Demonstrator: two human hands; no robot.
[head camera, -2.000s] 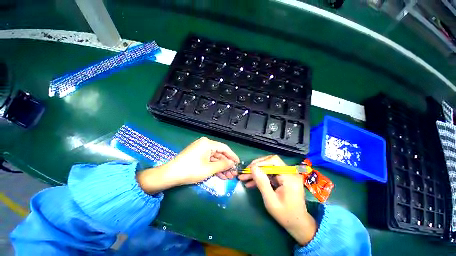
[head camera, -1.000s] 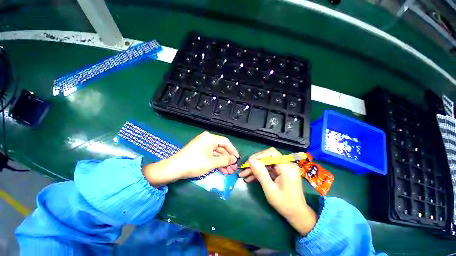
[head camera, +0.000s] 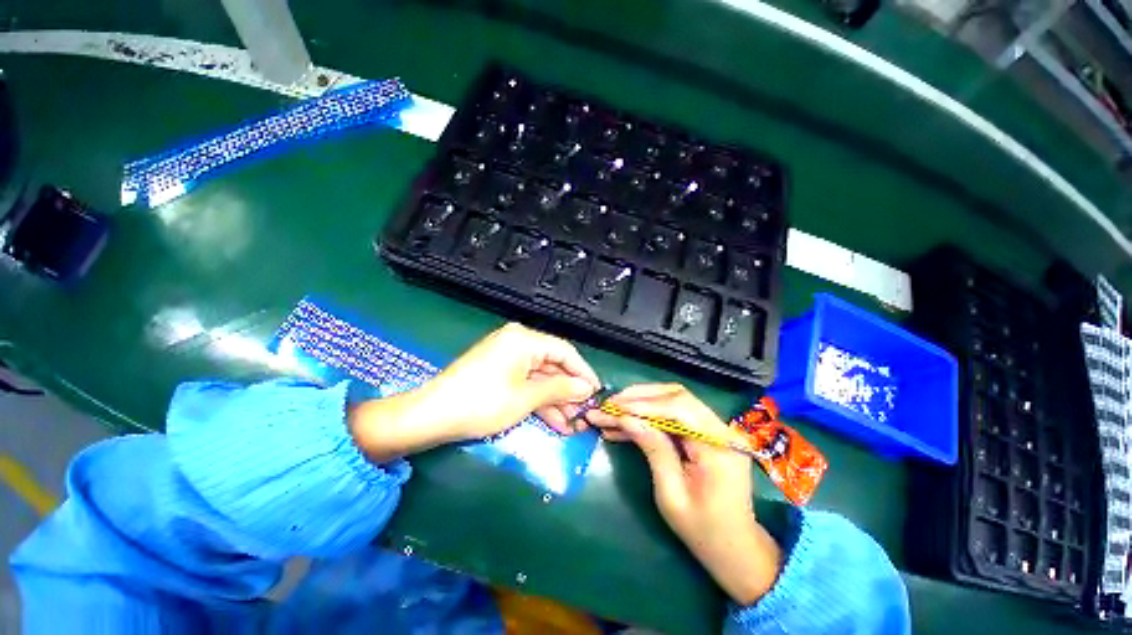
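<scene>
My left hand (head camera: 521, 380) pinches a small dark component (head camera: 593, 402) between thumb and fingers; the fingers hide most of it. My right hand (head camera: 695, 465) holds a slim yellow tool with dark markings (head camera: 677, 428), its tip at the component. A blue sheet with rows of small white marks (head camera: 354, 347) lies on the green bench, partly under my left hand and wrist. A black blister tray (head camera: 583, 211) stands behind my hands; most pockets hold a small part, and one in the front row looks empty.
A blue bin (head camera: 869, 378) with small white pieces stands right of the tray, an orange packet (head camera: 782, 453) beside it. Another tray stack (head camera: 1018, 434) is far right, with white dotted sheets (head camera: 1109, 372). A second blue sheet (head camera: 267, 139) and a black box-like device (head camera: 56, 236) are left.
The yellow tool now slopes down to the right from its tip; before it lay level, then sloped up. My right fingers have shifted around it. The left hand still pinches the component.
</scene>
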